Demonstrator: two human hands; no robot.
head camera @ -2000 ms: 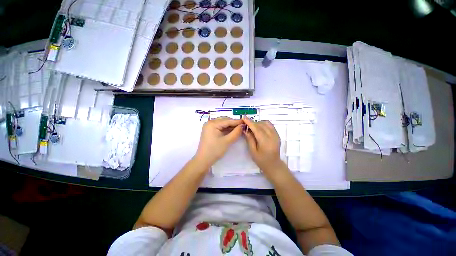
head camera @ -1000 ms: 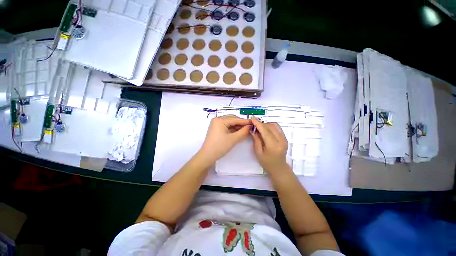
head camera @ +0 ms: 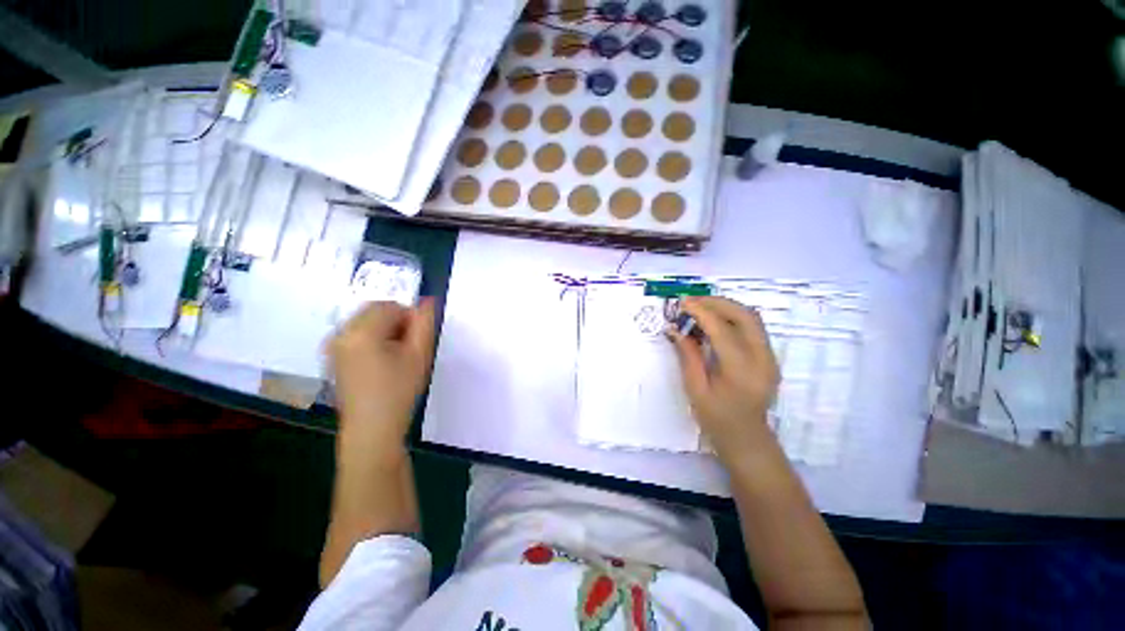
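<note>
A white plastic housing [head camera: 635, 394] lies on the white work sheet [head camera: 494, 358]. A green circuit board [head camera: 679, 289] lies at its top edge, with thin dark wires to the left. A round grey-silver disc [head camera: 651, 321] sits just below the board. My right hand [head camera: 730, 358] is over the housing, its fingertips closed on a small dark part [head camera: 686, 323] below the board. My left hand [head camera: 380, 358] is at the clear parts box [head camera: 397, 261] and covers part of it. It is slightly blurred, and whether it holds anything is hidden.
The speaker tray [head camera: 580, 179] stands behind the sheet, with stacked housings [head camera: 358, 105] overlapping its left side. More housings with boards [head camera: 265, 314] lie at left. A housing pile [head camera: 1030, 284] stands at right. A small bottle [head camera: 761, 154] and crumpled tissue [head camera: 897, 224] lie at the back.
My left hand has left the work and moved left to the parts box. My right hand remains by the board, and the disc is now visible. The view has shifted, so the scene sits further right.
</note>
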